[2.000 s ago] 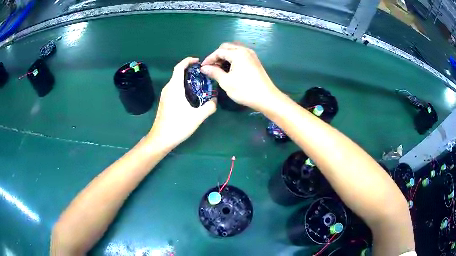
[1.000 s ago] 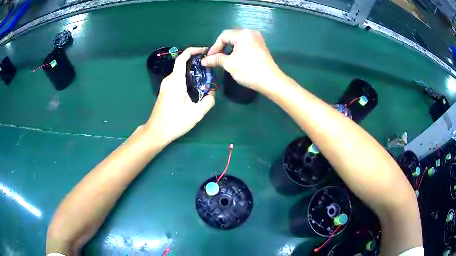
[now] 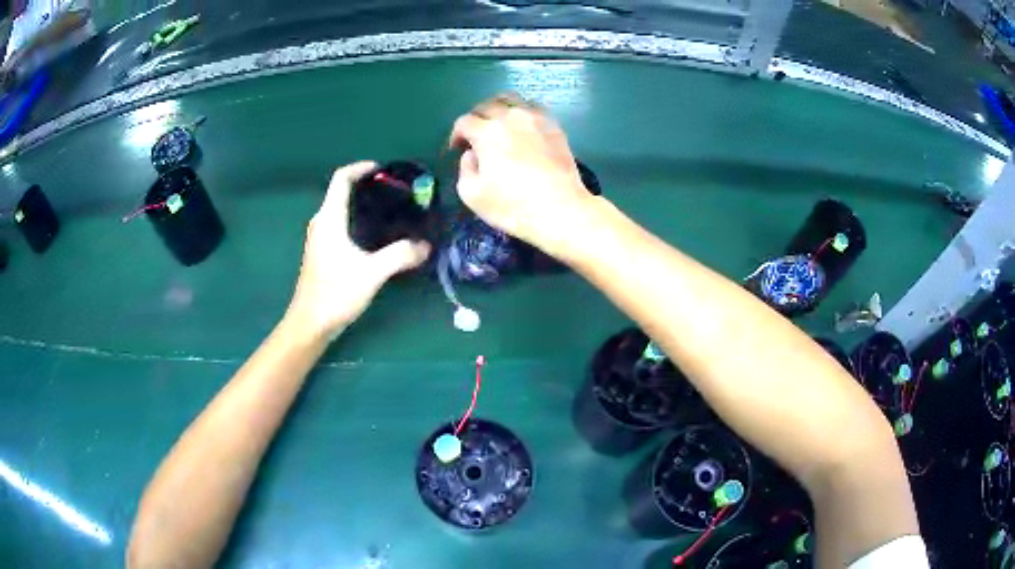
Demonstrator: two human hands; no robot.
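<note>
My left hand [image 3: 345,245] is around a black housing [image 3: 390,211] that has a red lead wire and a pale green round part on top. My right hand [image 3: 518,172] is blurred, with curled fingers just right of that housing; whether it holds anything cannot be told. A blurred circuit board [image 3: 481,250] is just below my right hand, in front of another black housing partly hidden by this hand. A white lead wire [image 3: 449,278] runs from the board to a white end piece [image 3: 466,319]. A separate housing [image 3: 474,475] stands nearer me, its red wire rising.
Several black housings [image 3: 701,478] stand at the lower right, partly under my right forearm. A housing with a circuit board [image 3: 792,282] is at the right. Another housing [image 3: 185,220] and board [image 3: 175,149] are at the left. A pale metal rail [image 3: 445,45] runs along the back.
The circuit board has left my left hand and is now lower, below my right hand. My left hand has moved left and lower onto a housing. The housings at the far left have shifted right.
</note>
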